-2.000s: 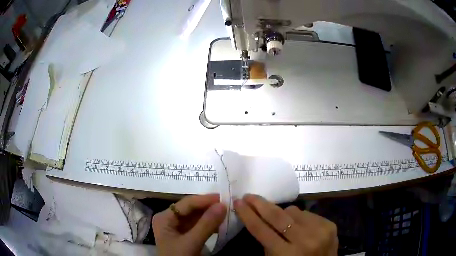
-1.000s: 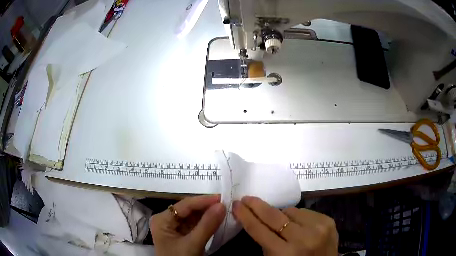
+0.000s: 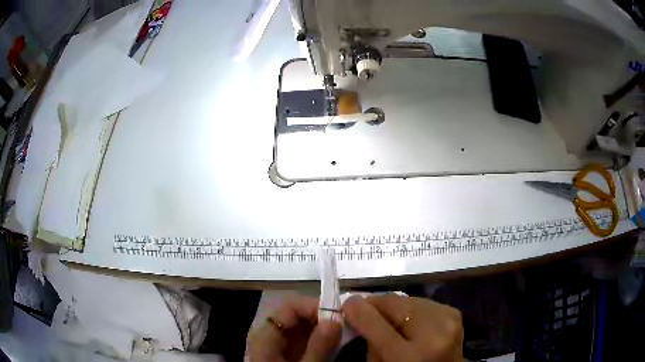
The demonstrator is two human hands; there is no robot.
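A white fabric piece (image 3: 329,279) is held between my two hands at the table's front edge. It is folded narrow, and its upper end lies over the printed ruler scale. A short dark line crosses it at my fingertips; I cannot tell if it is thread or a thin tool. My left hand (image 3: 293,329) pinches the cloth from the left with thumb and fingers. My right hand (image 3: 399,325) pinches it from the right, close beside. The lower part of the cloth is mostly hidden by the hands.
The sewing machine head (image 3: 329,42) and bed (image 3: 424,134) stand behind. Orange-handled scissors (image 3: 596,199) lie at the right, a black flat object (image 3: 510,79) on the bed. Stacked cut pieces (image 3: 71,184) lie left, crumpled white cloth (image 3: 113,307) below the edge, a blue crate (image 3: 566,318) lower right.
The cloth, earlier spread flat with a long dark seam line showing, is now folded narrow and lower. My hands have moved slightly down, the left one also rightward. The view has shifted a little.
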